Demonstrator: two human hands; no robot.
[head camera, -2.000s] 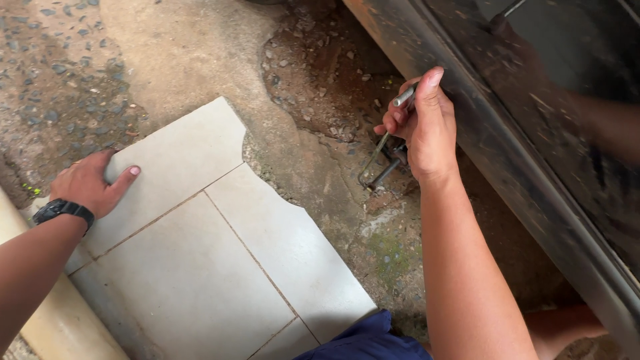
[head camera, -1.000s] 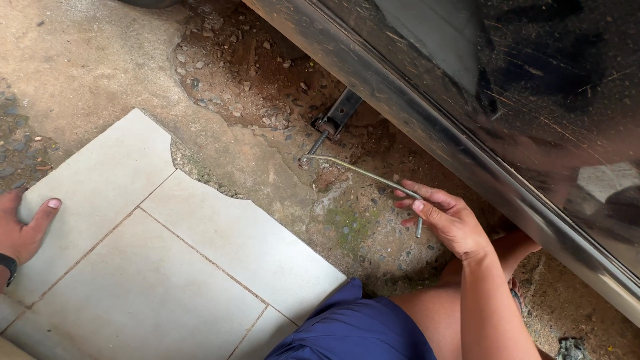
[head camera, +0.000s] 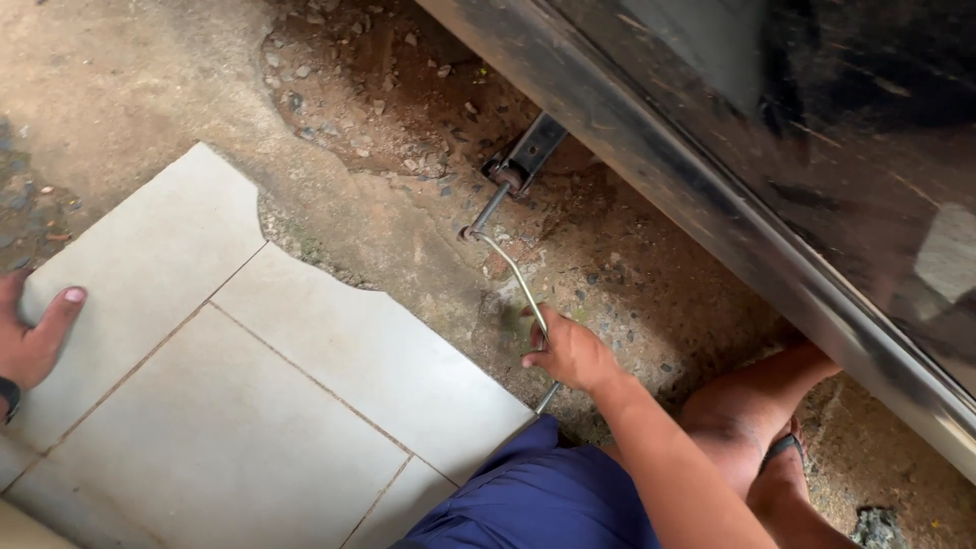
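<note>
My right hand is closed around a bent metal crank handle. The crank's far end meets the eye of a threaded screw, which runs into a dark metal car jack. Part of the jack is hidden beneath the car's sill. At the left edge, my left hand, with a black watch at the wrist, rests on pale floor tiles; its thumb is spread and some fingers are cut off by the frame.
A dark car's lower sill crosses the upper right diagonally. Rough concrete and dirt with loose stones lie between tiles and car. My blue-clothed lap and a sandalled foot are at the lower right.
My right hand, held near the jack two seconds ago, is now farther back along the crank. Since one second ago the crank's bend has turned and the hand is nearer the tiles.
</note>
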